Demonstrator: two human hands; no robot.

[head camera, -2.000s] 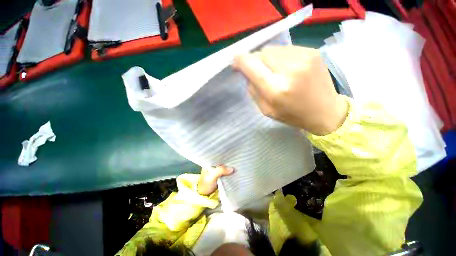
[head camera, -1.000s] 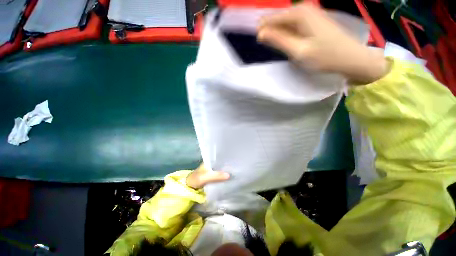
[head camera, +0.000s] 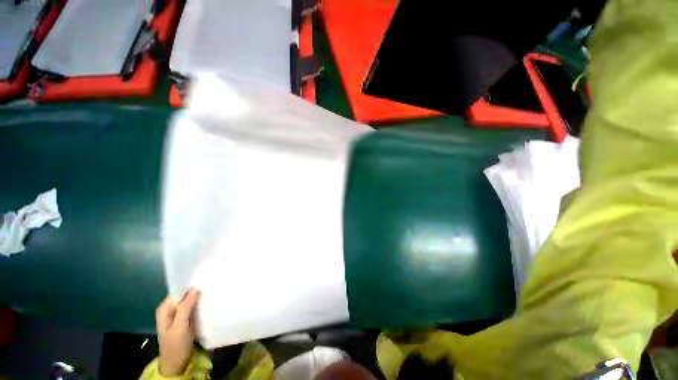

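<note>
A white sheet (head camera: 256, 223) lies spread over the green bench's near edge, its far end raised and blurred near the row of trays. My left hand (head camera: 177, 334) pinches its near left corner. A thin black screen panel (head camera: 446, 59) is tilted over an orange tray (head camera: 346, 44) at the top, right of centre. My right sleeve reaches up the right side to the top edge; my right hand is not visible, so its hold cannot be seen.
Sheet-covered units with black clips sit in orange trays (head camera: 111, 87) along the far left. Crumpled white scrap (head camera: 30, 219) lies left on the green bench (head camera: 424, 237). A loose sheet stack (head camera: 531, 193) is right, beside my sleeve.
The black panel, partly showing under the sheet before, is now apart from it over the tray. The sheet and my left hand have moved left. My right hand has left the picture.
</note>
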